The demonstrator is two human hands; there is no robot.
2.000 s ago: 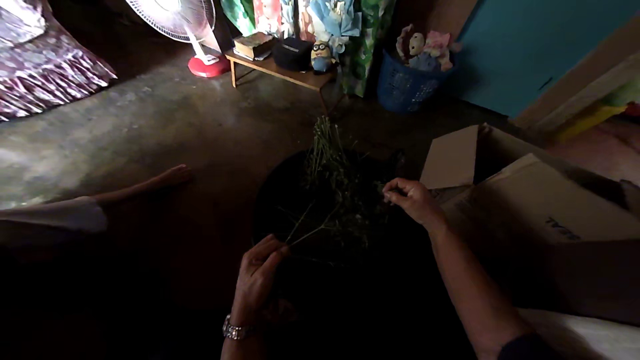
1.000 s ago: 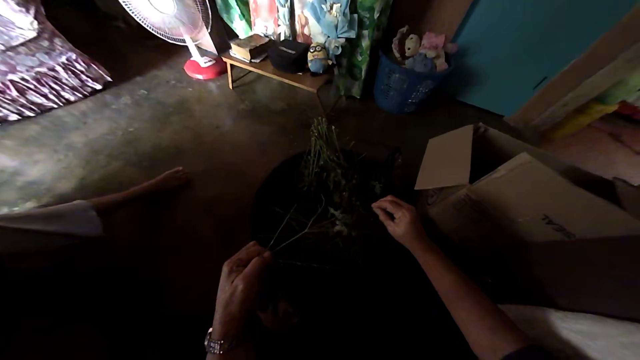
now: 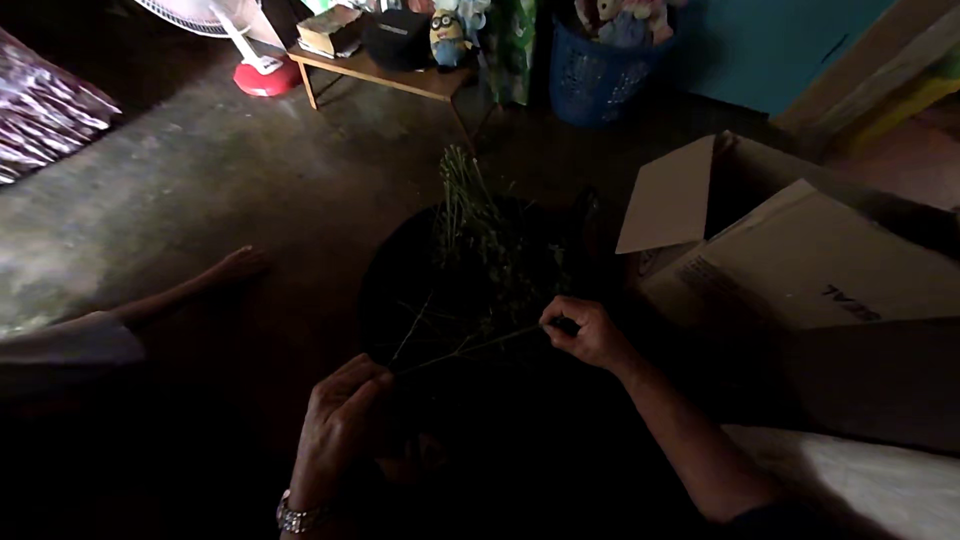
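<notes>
My left hand [image 3: 341, 409], with a metal-band watch at its wrist, pinches the lower end of a thin branched plant stem [image 3: 457, 352]. At the stem's other end, the fingertips of my right hand [image 3: 585, 330] are closed on it, so it stretches between both hands. Beyond them a bunch of leafy green stems [image 3: 469, 202] lies with its cut ends pointing away, on or in a dark round container [image 3: 382, 262]. Deep shadow hides the container's depth and the leaves' detail.
An open cardboard box [image 3: 780, 262] stands at the right, above a pale sack-like surface [image 3: 825, 480]. Another person's bare foot [image 3: 244, 262] rests on the floor at left. Farther off are a low wooden bench [image 3: 375, 73], a fan with a red base [image 3: 266, 77] and a blue plastic basket [image 3: 592, 75].
My right hand, apart from the held stem one second ago, is now on its far end. The stem is now drawn out between both hands.
</notes>
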